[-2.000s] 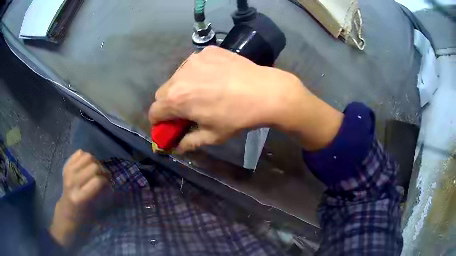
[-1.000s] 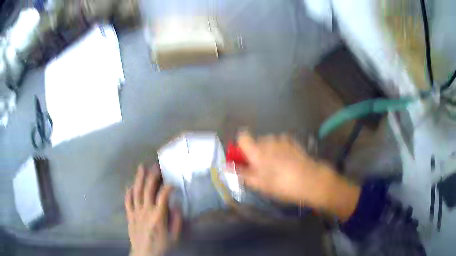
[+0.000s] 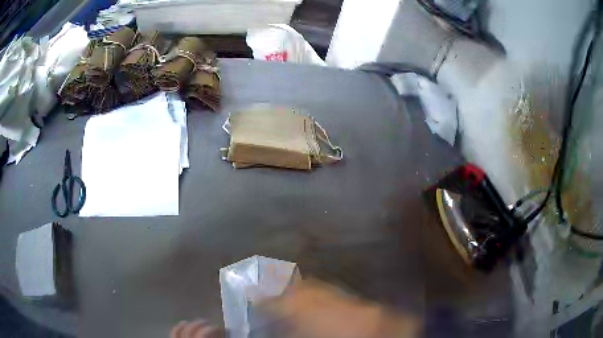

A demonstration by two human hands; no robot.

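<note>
A white sheet folded to a pocket shape (image 3: 254,284) lies at the table's front edge, its lower part cut off by the frame. My right hand (image 3: 330,313) is blurred and lies over its right side; whether it grips the piece cannot be told. Only the fingertips of my left hand (image 3: 197,329) show at the bottom edge, left of the piece. The iron (image 3: 473,221) rests on the dark pad at the right, with no hand on it.
White sheets (image 3: 132,162) lie left of centre, scissors (image 3: 68,188) beside them. Pressed pockets (image 3: 38,261) are stacked at the left. Beige pieces (image 3: 272,138) lie far centre. Brown tied bundles (image 3: 142,66) and pale crumpled cloth (image 3: 26,86) lie far left. A black cord (image 3: 570,132) hangs right.
My right hand has let go of the iron, which now stands on the pad at the right, and has moved over the white piece. My left hand has moved down, mostly out of the picture.
</note>
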